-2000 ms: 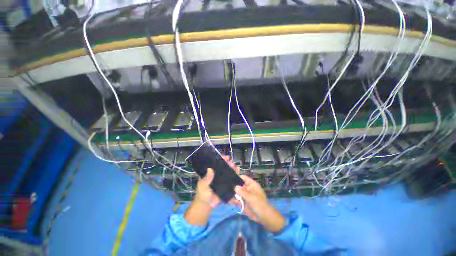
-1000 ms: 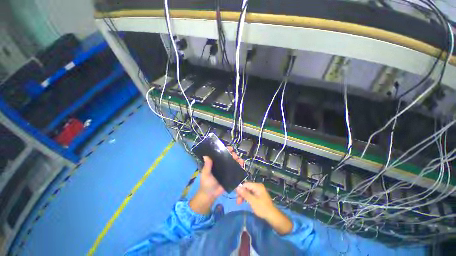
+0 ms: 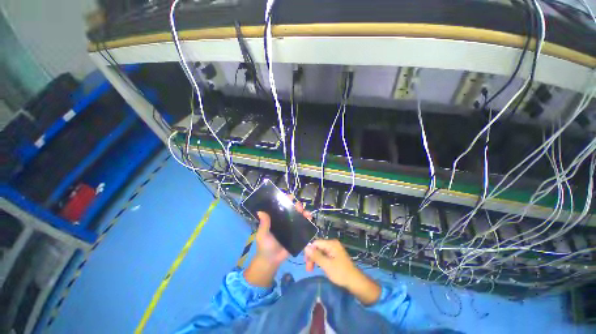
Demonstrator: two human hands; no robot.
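Observation:
A dark smartphone [image 3: 280, 218] with a glossy black screen and a pale edge lies tilted in my left hand [image 3: 268, 244]. My left thumb is on its left edge and my fingers show at its right edge. My right hand [image 3: 330, 261] is at the phone's lower short edge, with thumb and fingers pinched together. Whether they hold a cable plug there is too small to tell. Reflections show on the screen.
Phones [image 3: 242, 132] lie on the rack shelf [image 3: 314, 171], with more on the tier below. White cables [image 3: 274, 98] hang in front. Blue shelving [image 3: 91, 218] with a red item [image 3: 80, 201] stands left. The blue floor [image 3: 150, 225] has yellow and striped lines.
Since the first frame, the view has swung left, bringing the blue shelving further into view. My right hand has closed to a pinch at the phone's lower edge; the white cord seen there no longer shows clearly.

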